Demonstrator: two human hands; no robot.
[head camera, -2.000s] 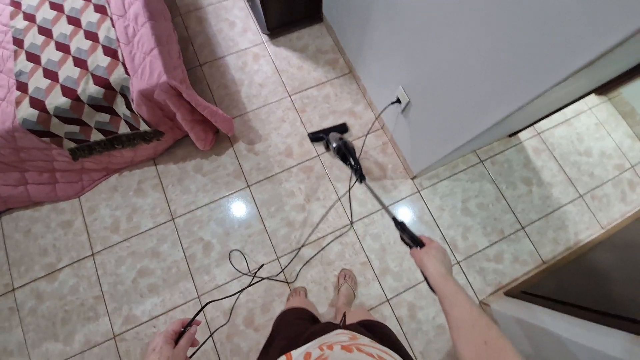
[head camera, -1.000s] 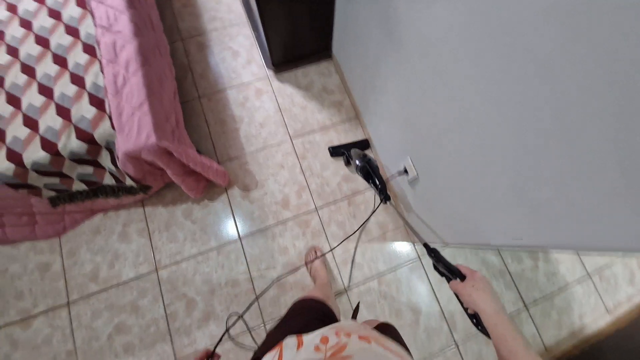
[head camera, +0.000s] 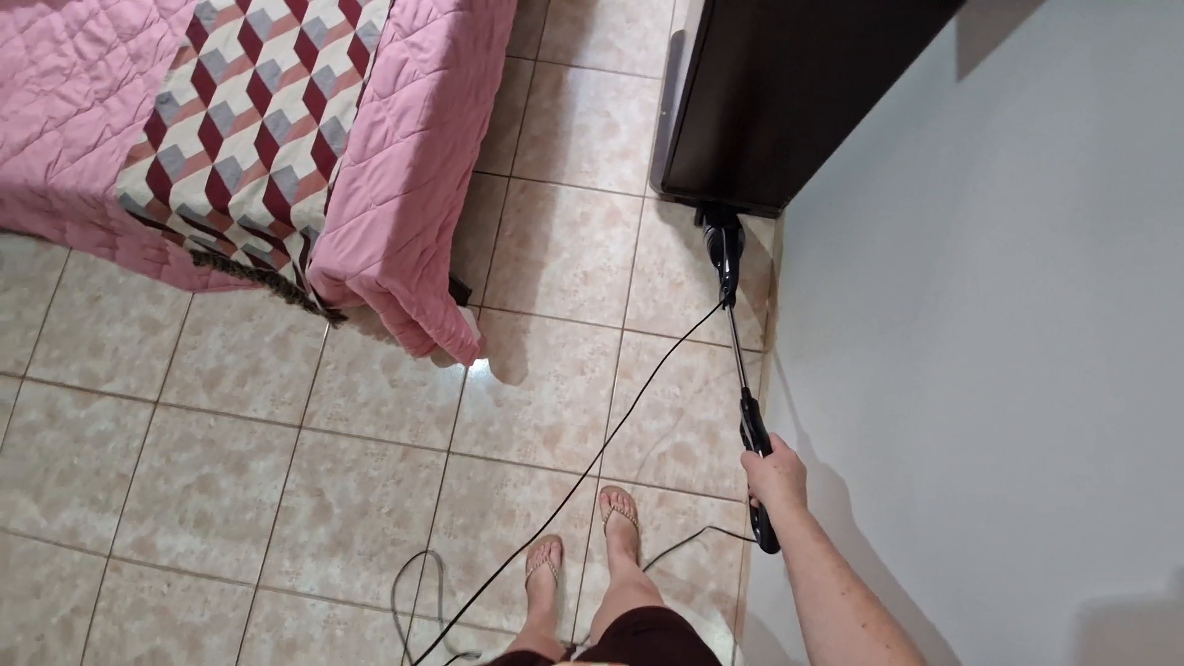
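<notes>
My right hand (head camera: 777, 474) grips the black handle of a stick vacuum cleaner (head camera: 724, 254), whose thin metal tube runs away from me. The vacuum's head lies on the tiled floor against the base of a dark wooden cabinet, its front end partly hidden under the edge. From the vacuum body a black power cord (head camera: 592, 462) stretches taut down to the bottom of the view. My left hand is out of the frame.
At left stands a bed with a pink quilted cover (head camera: 407, 185) and a patterned runner (head camera: 259, 120). The dark cabinet (head camera: 786, 92) meets the grey wall (head camera: 971, 324) on the right. Loops of cord (head camera: 439, 578) lie near my sandalled feet.
The vacuum head has moved forward along the wall up to the cabinet, with my right hand still on the handle. My left hand, earlier holding the cord, has left the view.
</notes>
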